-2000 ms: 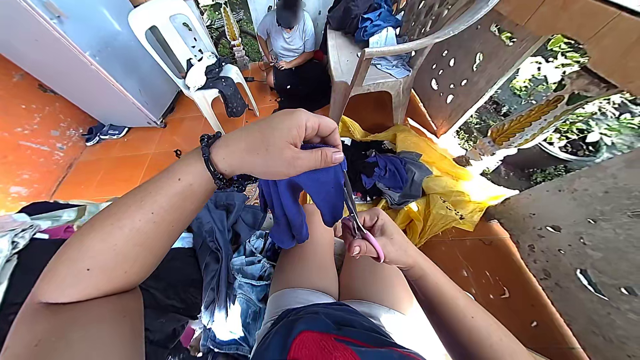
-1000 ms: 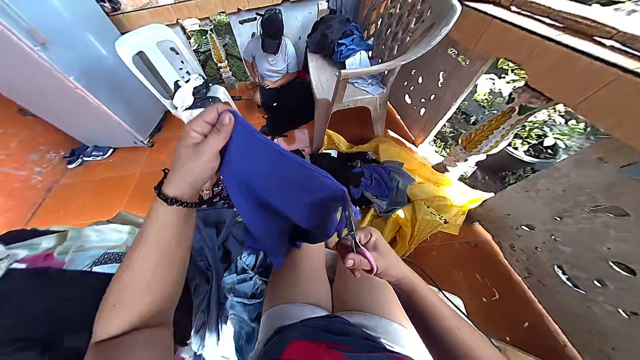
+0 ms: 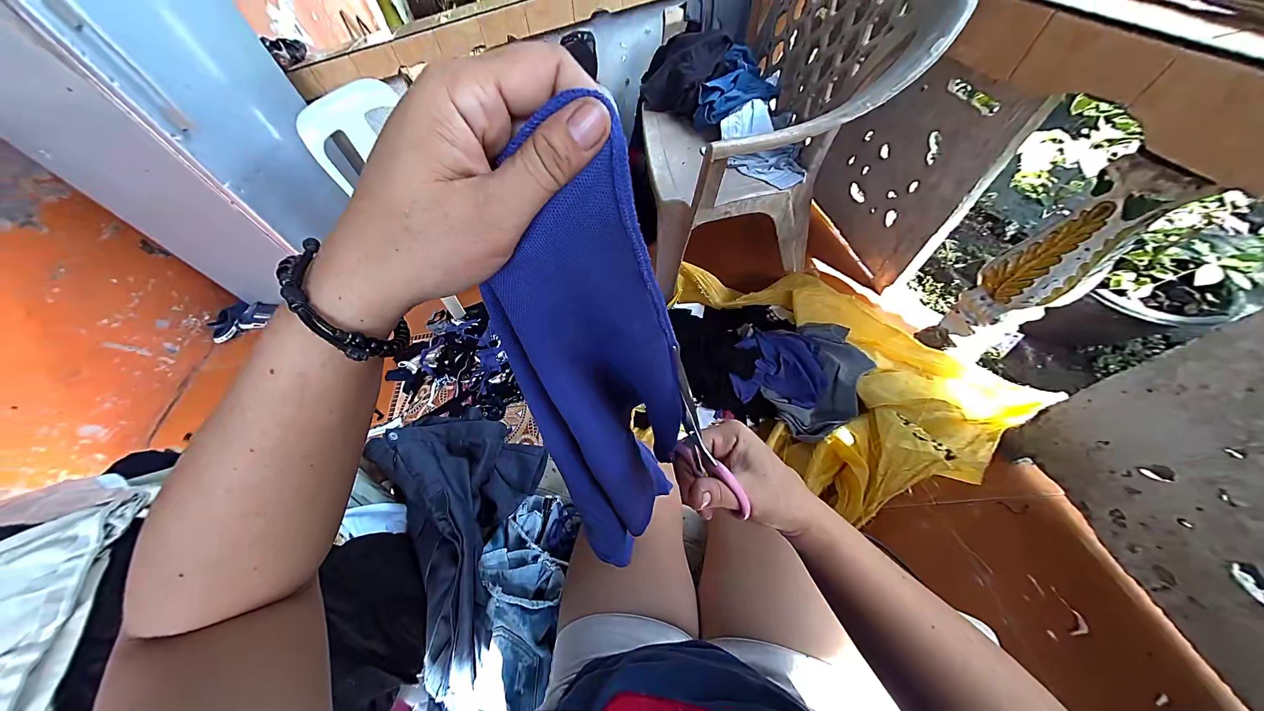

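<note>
My left hand [image 3: 454, 178], with a dark beaded bracelet on the wrist, pinches the top edge of a blue knit cloth [image 3: 592, 306] between thumb and fingers. The cloth hangs down over my lap, its lower end uneven and split into flaps. At its right edge my right hand [image 3: 746, 479] holds scissors [image 3: 731, 486] with pink handles. The blades point up along the cloth's edge; their tips are partly hidden against the fabric, so how wide they stand cannot be told.
A yellow plastic sack [image 3: 908, 434] with dark clothes lies on the tiled floor beyond my knees. Jeans [image 3: 523, 583] and other garments are heaped at my left. A plastic armchair [image 3: 741, 188] holds clothes; a white chair [image 3: 341, 118] stands behind my left hand.
The cloth hung spread between my hands a second ago; now it hangs narrower and more upright. My left hand has come nearer the camera and hides most of the seated person.
</note>
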